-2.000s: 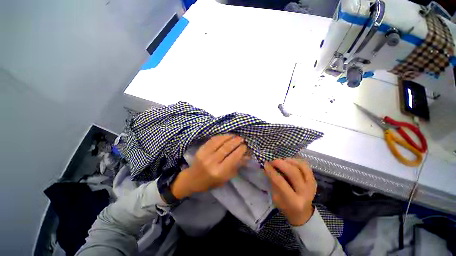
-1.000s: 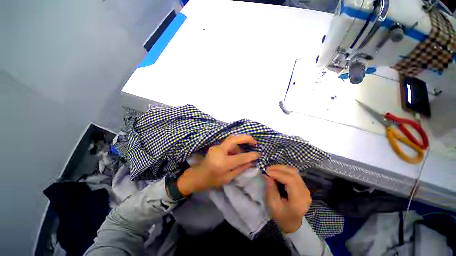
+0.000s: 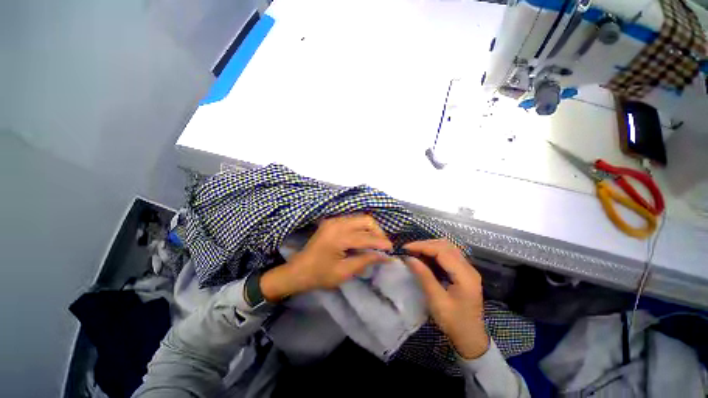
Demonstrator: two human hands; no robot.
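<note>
A small-checked garment [image 3: 256,206] is bunched over the lap and against the table's front edge. Light grey inner cloth [image 3: 373,311] hangs from it below the hands. My left hand [image 3: 341,253] pinches the garment where checks and grey cloth meet. My right hand [image 3: 450,284] pinches the same edge just to the right, fingertips close to the left hand's. A small dark bit shows between the fingertips; I cannot tell what it is.
The white table [image 3: 341,101] lies ahead, with the sewing machine [image 3: 574,47] at upper right. Scissors [image 3: 621,194] and a phone-like black rectangle [image 3: 643,132] lie right of the needle. Dark cloth [image 3: 120,334] is heaped at lower left, grey pieces [image 3: 660,357] at lower right.
The checked fabric's right end has dropped from the table edge towards the lap. Both hands stay close together on the garment, with fingertips now nearly meeting. The view has shifted slightly.
</note>
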